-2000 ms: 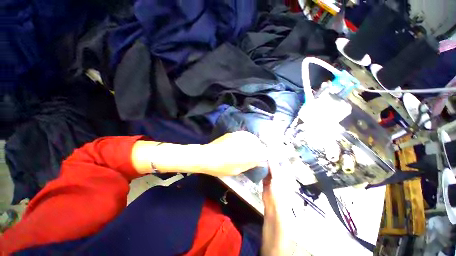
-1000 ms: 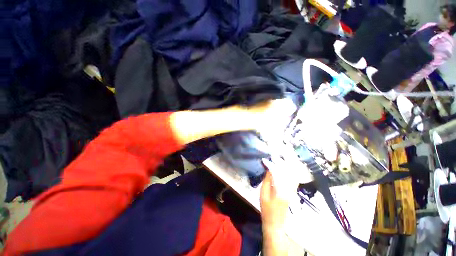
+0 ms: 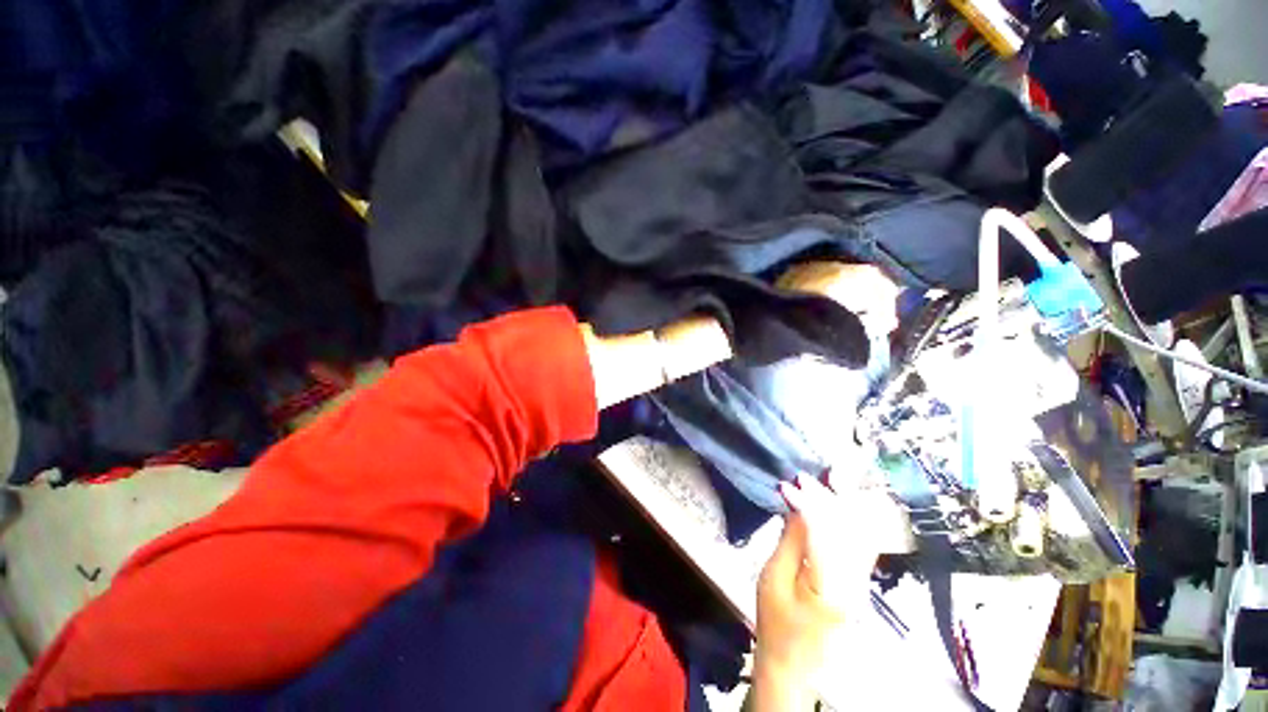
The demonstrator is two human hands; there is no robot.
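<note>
A garment piece (image 3: 758, 431), dark and pale blue-grey under the lamp, lies at the front of the whitish overlock machine (image 3: 1008, 403). My left hand (image 3: 846, 295) is at the far side of the cloth, close to the machine head. A dark fold lies over its wrist, and its fingers are lost in glare. My right hand (image 3: 802, 577) is on the near side, with its fingertips at the cloth's edge. The needle area is too bright to make out.
A large dark garment pile (image 3: 681, 181) lies left and behind. A white hose (image 3: 990, 251) curves above the machine. A dark strip (image 3: 943, 605) and a red-and-dark tool (image 3: 964, 654) lie on the white table (image 3: 1008, 626). Black thread cones (image 3: 1133, 160) stand upper right.
The view has shifted, so the machine sits further right and lower. My left arm has reached further right, and dark cloth now covers part of its wrist. More of the pale cloth shows between my hands.
</note>
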